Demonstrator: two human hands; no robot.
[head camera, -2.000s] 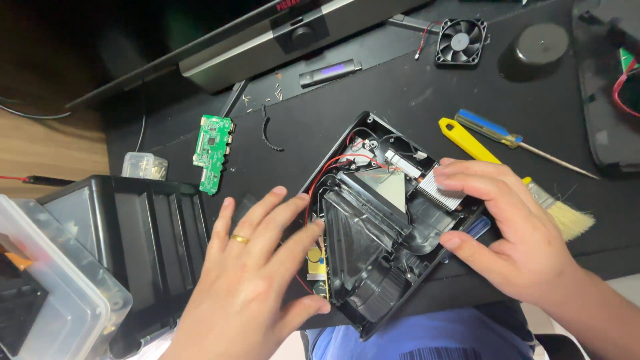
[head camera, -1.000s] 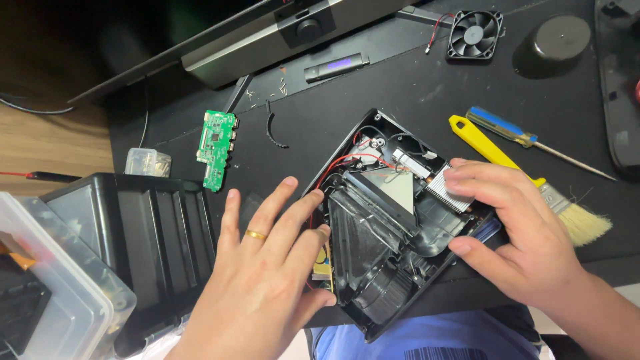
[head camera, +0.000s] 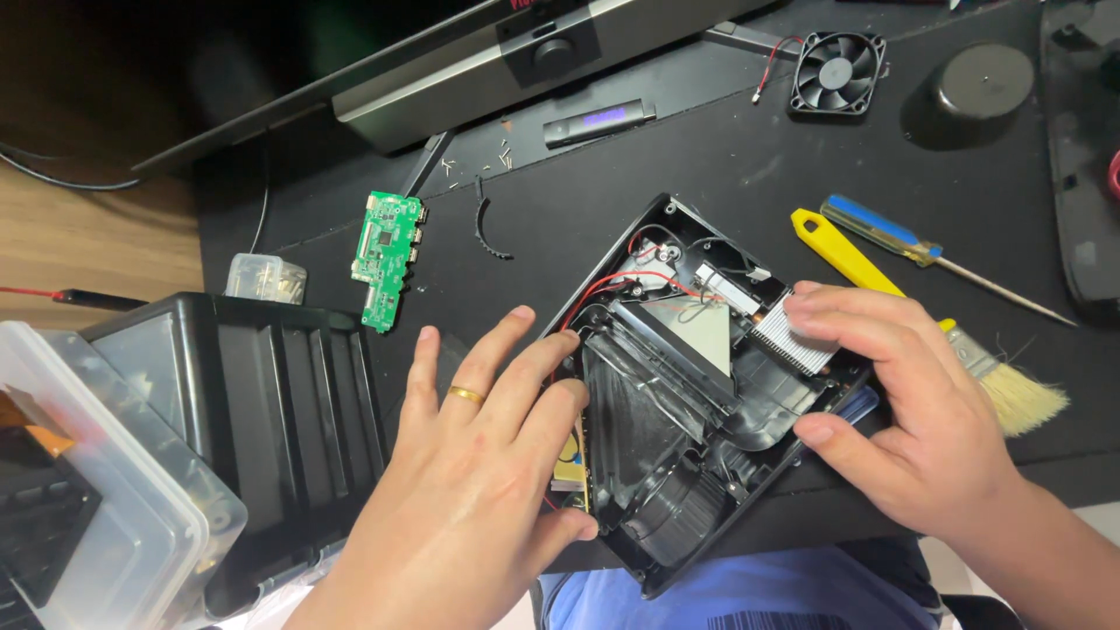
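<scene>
An opened black device housing (head camera: 647, 560) lies at the table's front edge, with a ribbed metal heatsink (head camera: 792, 337), red and black wires, a pale triangular plate (head camera: 700, 328) and a round black lens barrel (head camera: 678, 516) inside. My left hand (head camera: 494, 446), a ring on one finger, rests with fingers spread on the housing's left side, beside a yellowish circuit board (head camera: 570, 464) at that edge. My right hand (head camera: 910, 402) has its fingertips on the heatsink and its thumb by the housing's right wall. Both hands steady the housing between them.
A green circuit board (head camera: 385, 254), small screws (head camera: 505, 157), a black fan (head camera: 837, 73), a screwdriver (head camera: 884, 229) and a yellow-handled brush (head camera: 844, 254) lie behind. Clear plastic containers (head camera: 131, 490) and a black case (head camera: 289, 420) stand left; a monitor (head camera: 420, 96) borders the back.
</scene>
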